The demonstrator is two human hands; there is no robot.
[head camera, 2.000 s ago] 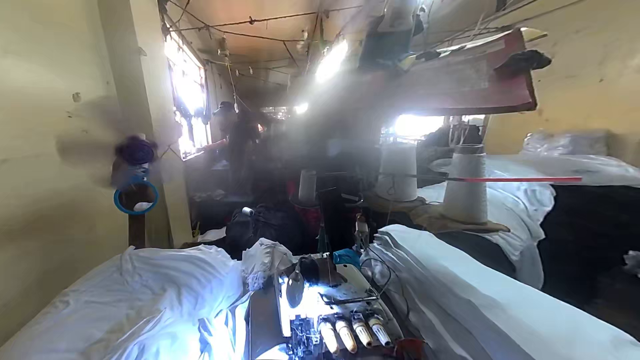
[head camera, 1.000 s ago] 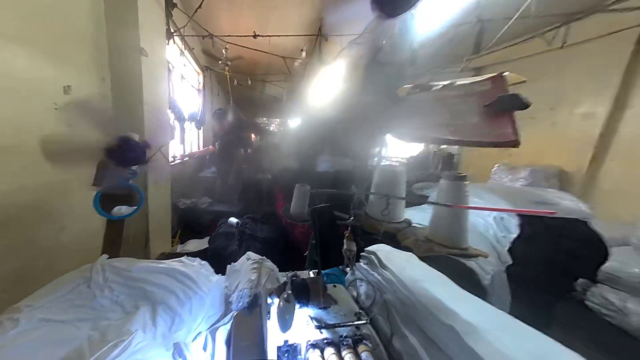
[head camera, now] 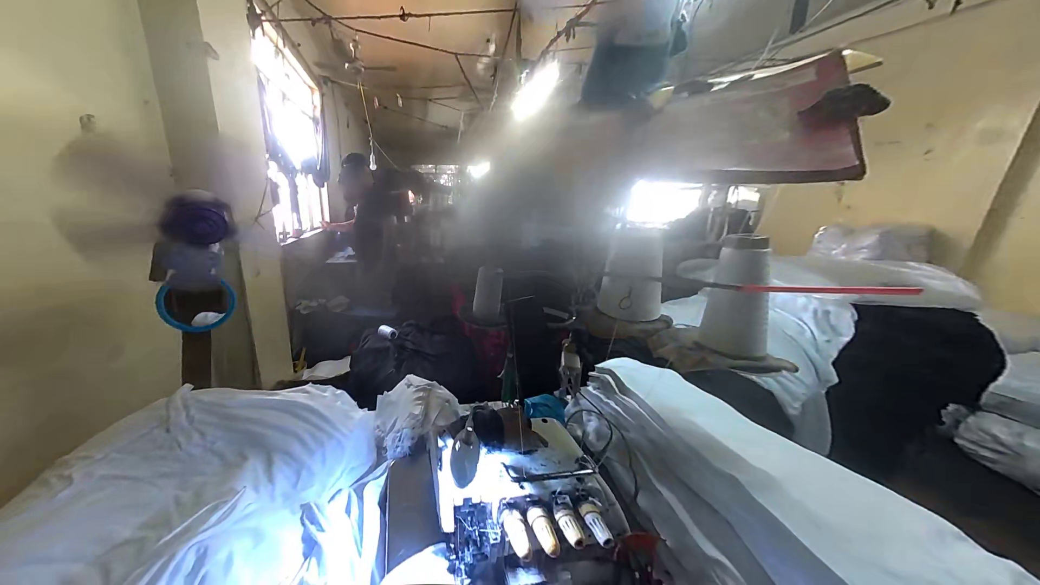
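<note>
Neither of my hands shows in the head view. An overlock sewing machine (head camera: 540, 479) stands at the bottom centre, lit by a bright lamp, with several tension dials (head camera: 556, 526) on its front. White fabric (head camera: 203, 479) lies heaped to its left, and a layered stack of white fabric (head camera: 731, 463) slopes down along its right. A crumpled whitish bundle (head camera: 414, 410) touches the left heap behind the machine. Beyond stand large white thread cones (head camera: 735, 301) and a smaller cone (head camera: 487, 294).
A wall fan (head camera: 195, 219) blurs at the left, with a blue ring (head camera: 197, 329) below it. A person (head camera: 370, 211) stands by the window. Dark fabric (head camera: 918, 374) and plastic-wrapped bundles (head camera: 1007, 447) lie at the right. A reddish board (head camera: 764, 130) hangs overhead.
The view has shifted slightly between frames. Nothing else has plainly changed.
</note>
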